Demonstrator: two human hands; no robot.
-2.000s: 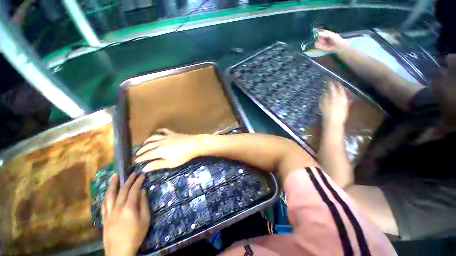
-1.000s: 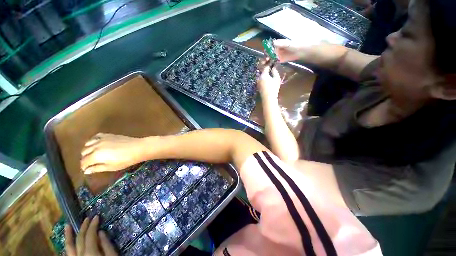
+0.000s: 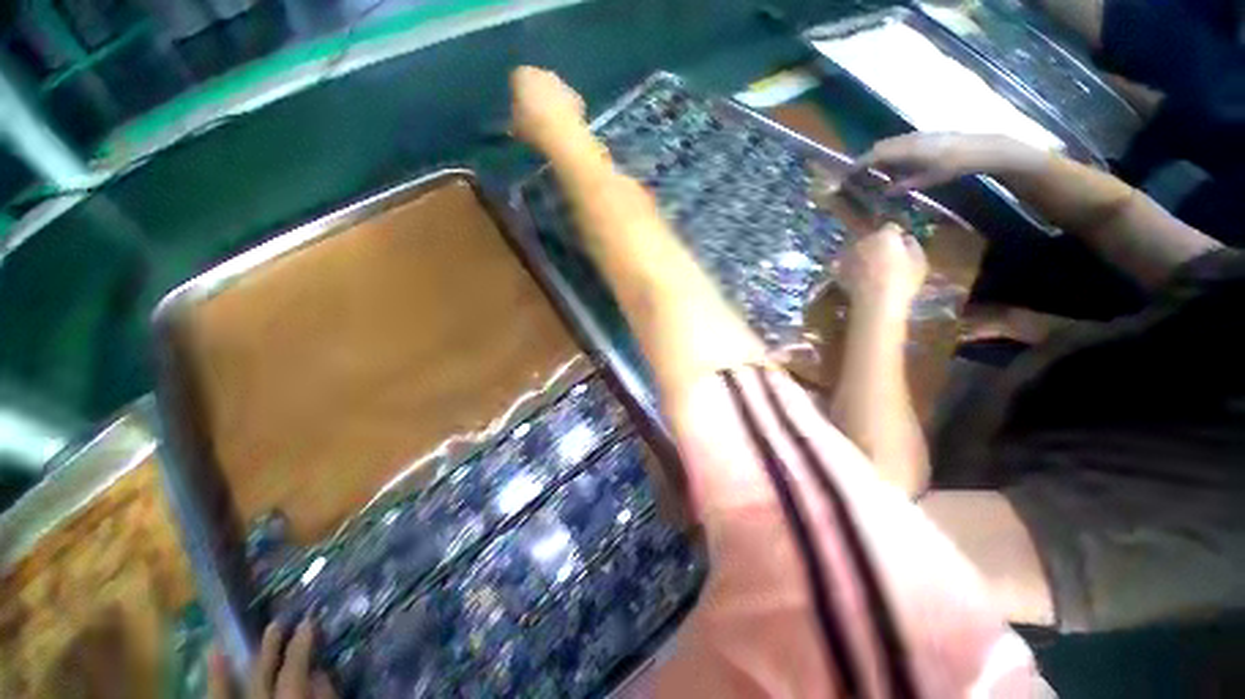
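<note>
The middle tray (image 3: 321,216) lies before me with a silver raised rim. Its far part shows flat brown liner (image 3: 362,328). Its near part is filled with rows of dark, glittering circuit boards (image 3: 478,560), with a shiny film edge along them. My right hand (image 3: 546,109) is blurred, stretched far forward over the green surface behind the trays; whether it holds anything cannot be told. My left hand (image 3: 284,669) is at the near left edge of the middle tray, by the boards, mostly cut off by the bottom edge; its grip is hidden.
Another person's hands (image 3: 881,260) work over the angled right tray, which holds many boards (image 3: 724,191) and brown liner. A pale tray (image 3: 942,75) lies beyond. A stained yellow-brown tray (image 3: 96,587) is at the left. Metal posts stand at the far left.
My right hand has left the middle tray and reached forward, away from me. The neighbour's hands have come down to the right tray. The view has shifted.
</note>
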